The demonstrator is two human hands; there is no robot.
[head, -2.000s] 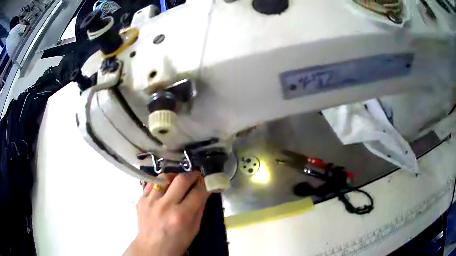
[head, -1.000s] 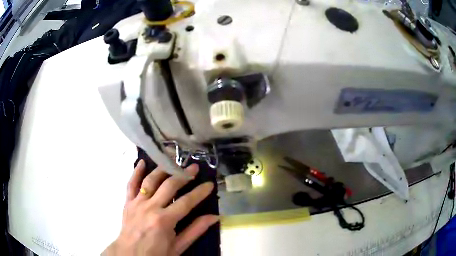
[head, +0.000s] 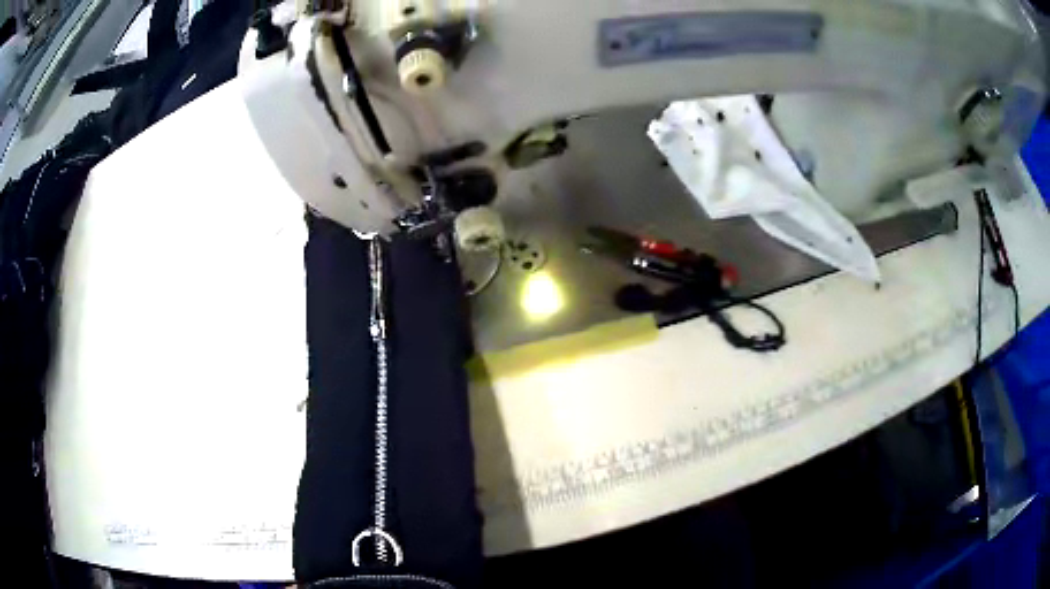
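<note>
A black fabric piece (head: 426, 426) lies lengthwise on the white table, from the machine's needle area down to the picture's bottom edge. A silver metal zipper (head: 382, 437) runs along its middle. A silver ring zipper pull (head: 377, 549) is near its lower end. The upper end is at the dark presser foot area (head: 428, 207) of the white sewing machine (head: 530, 69), partly hidden by the machine head. Neither of my hands can be made out; a small pale patch at the bottom edge by the fabric is too small to tell.
Red and black handled snips (head: 668, 262) with a dark cord loop lie on the metal bed plate right of the needle. Yellow tape (head: 564, 349) edges the plate. A crumpled white cloth (head: 748, 173) is under the machine arm. A black work pile (head: 58, 196) lies left.
My left hand has left the fabric and is out of clear view. The zipper and ring pull now show. The view has shifted, so the machine sits higher in the picture.
</note>
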